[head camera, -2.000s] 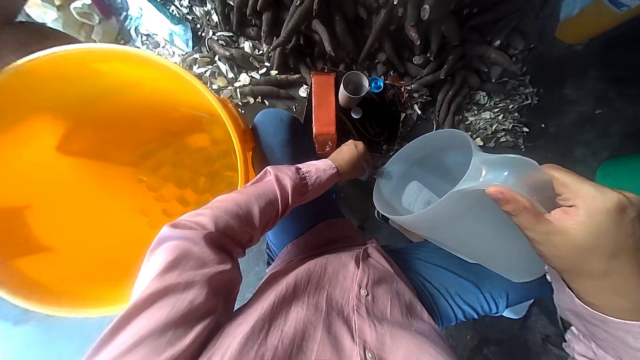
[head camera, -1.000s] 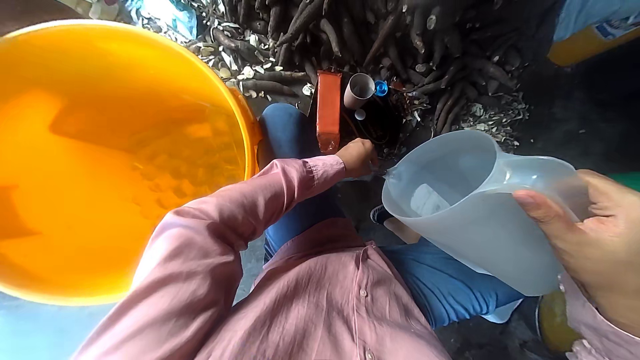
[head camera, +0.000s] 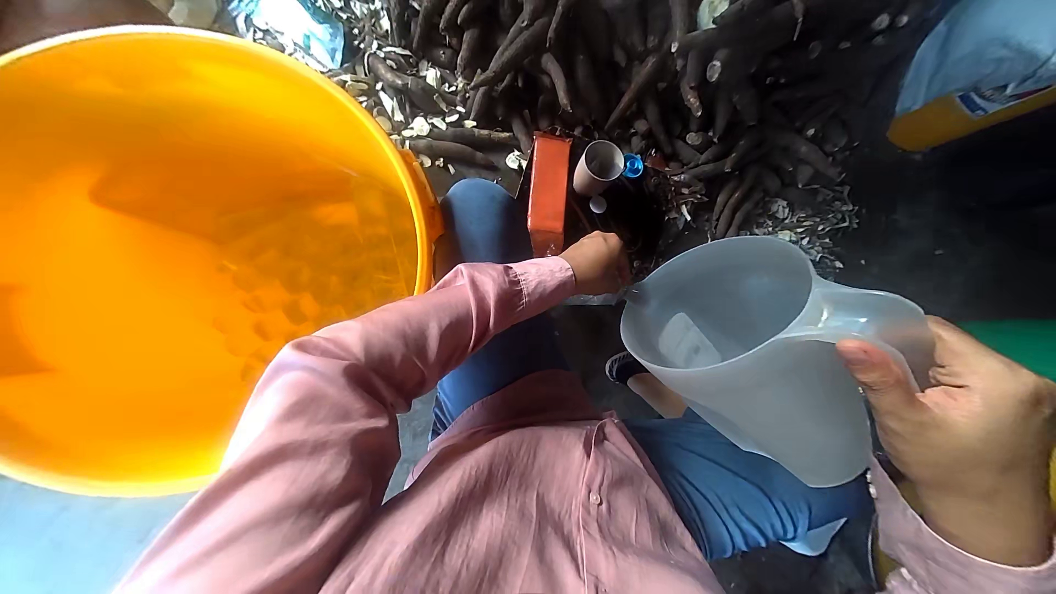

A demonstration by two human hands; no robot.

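My right hand (head camera: 965,421) is closed around the handle of a translucent plastic pitcher (head camera: 792,412), which is tilted with its mouth toward the middle. A pale patch shows inside it. Close to the pitcher's lip is my left hand (head camera: 598,262), its fingers curled and turned away; whether it holds something small is not clear. Just beyond that hand stand an orange-red box (head camera: 549,194), an open pale cup (head camera: 599,165) and a blue cap (head camera: 633,165). A small white round piece (head camera: 598,204) lies below the cup.
A large yellow plastic tub (head camera: 425,223) with some liquid fills the left side. A heap of brown cassava-like roots (head camera: 561,74) and pale peelings (head camera: 813,219) lies ahead. At upper right is a yellow container (head camera: 940,128) under pale plastic. Something green (head camera: 1015,342) is at the right edge.
My left hand stays near the pitcher's lip beyond my lap. The pitcher remains in my right hand, tilted much as before. Nothing has plainly been let go or taken hold of.
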